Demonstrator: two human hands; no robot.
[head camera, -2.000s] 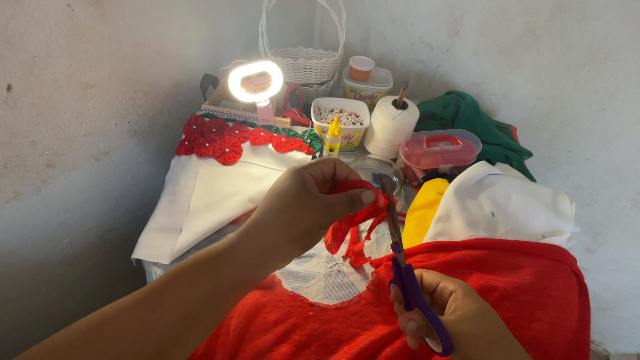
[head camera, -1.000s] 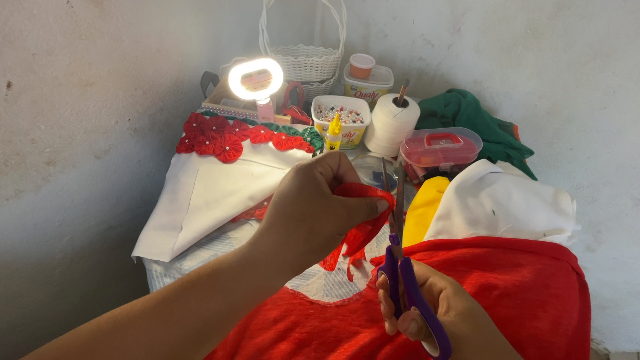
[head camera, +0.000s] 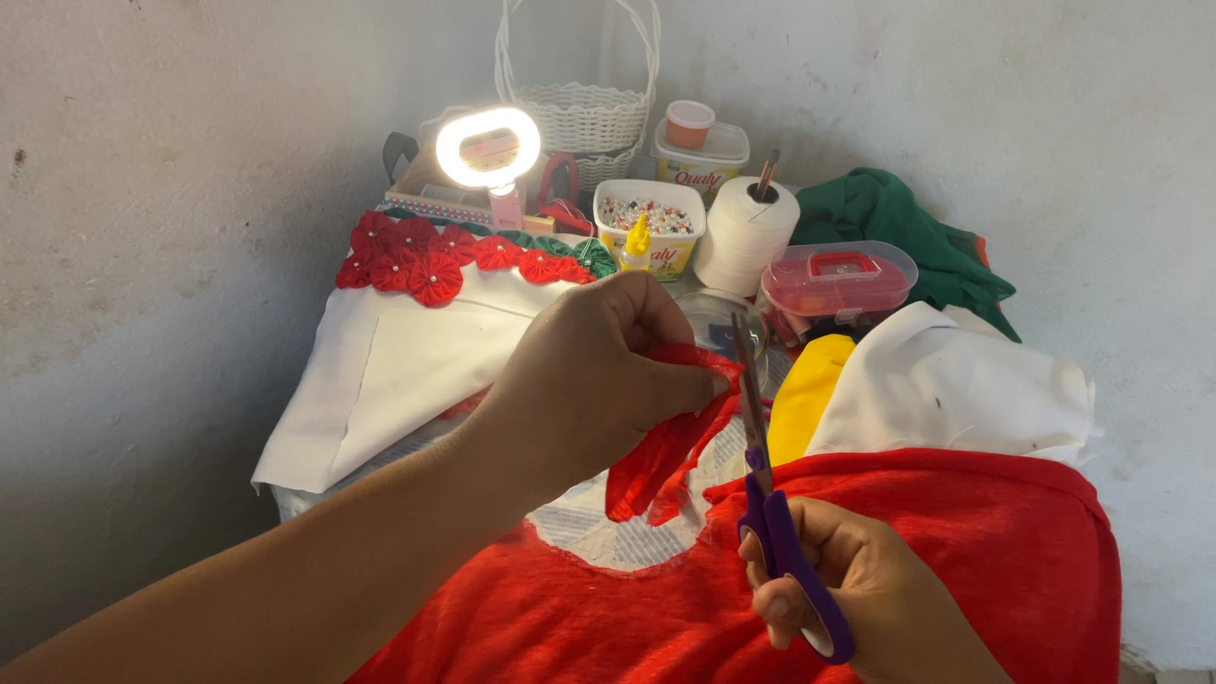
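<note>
My left hand (head camera: 608, 380) pinches a folded piece of red fabric (head camera: 655, 465) between thumb and fingers; its loose ends hang down. Purple-handled scissors (head camera: 760, 475) are in my right hand (head camera: 855, 579), with fingers in the handle loops. Their blades point up, close together, right beside the fabric's edge at my left fingertips. Whether they touch the fabric is not clear. Below both hands a large red cloth (head camera: 589, 617) lies over the table, with a curved cut edge around the patterned table cover (head camera: 617, 541).
White fabric with red and green fabric rosettes (head camera: 432, 275) lies at left, near a lit lamp (head camera: 489, 147). Behind stand a white wicker basket (head camera: 589, 119), a tub of beads (head camera: 650, 223), a thread cone (head camera: 746, 233) and a pink-lidded box (head camera: 836, 280). White (head camera: 959, 389), yellow (head camera: 807, 394) and green cloths (head camera: 893, 237) lie at right.
The scissor blades, parted one second ago, are now nearly together. The red piece has shifted in my left hand, and its loose ends hang differently.
</note>
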